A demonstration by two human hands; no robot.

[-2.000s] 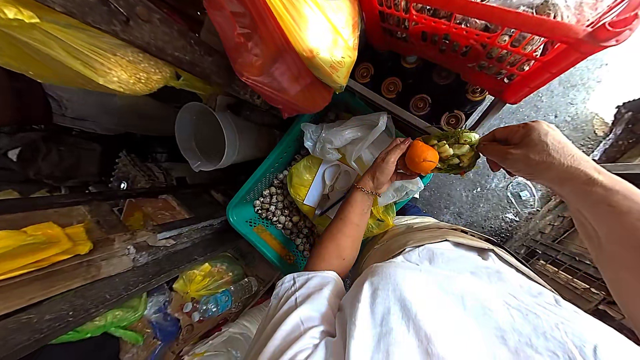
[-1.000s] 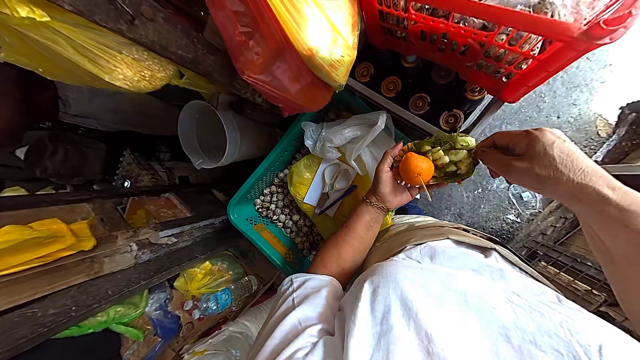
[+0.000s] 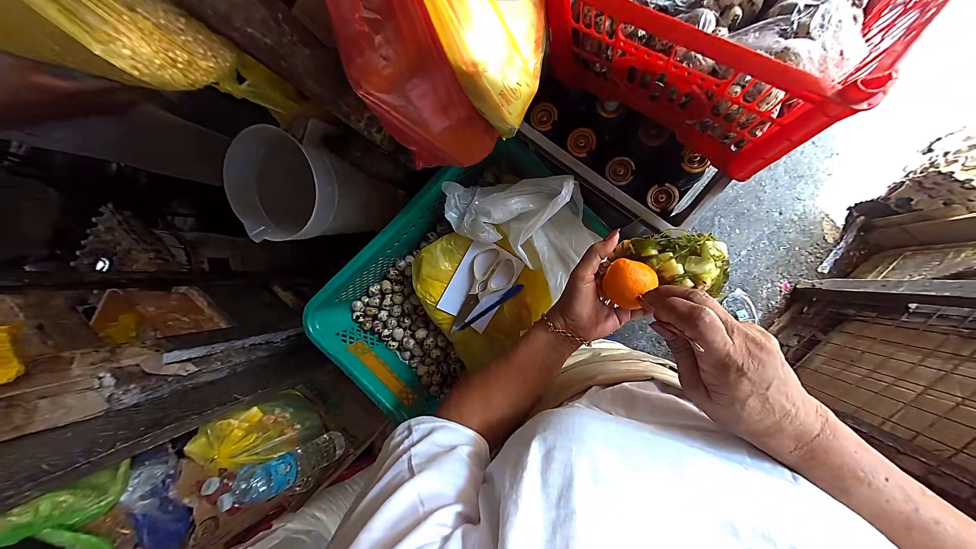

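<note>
My left hand (image 3: 583,305), with a bracelet at the wrist, holds a small container of chopped green vegetables (image 3: 690,267) from below; its walls are hard to make out. A round orange item (image 3: 630,283) rests at its near left side, by my left fingers. The fingertips of my right hand (image 3: 705,335) are pinched together at the right edge of the orange item; whether they grip a thin stick there, I cannot tell. Left of my hands lie scissors (image 3: 488,276) and a blue pen (image 3: 492,306) on white paper, on a yellow plastic bag (image 3: 435,274).
A green basket (image 3: 335,313) holds small speckled eggs (image 3: 404,328) and a white plastic bag (image 3: 526,217). Beyond it stand a red crate (image 3: 732,76) and capped bottles (image 3: 581,142). A translucent pitcher (image 3: 282,183) is at left. Red and yellow bags (image 3: 412,84) hang above; a wire-mesh panel (image 3: 900,374) is at right.
My right hand has moved left from the far end of the vegetables to the orange item. A thin stick showed below that item a second ago.
</note>
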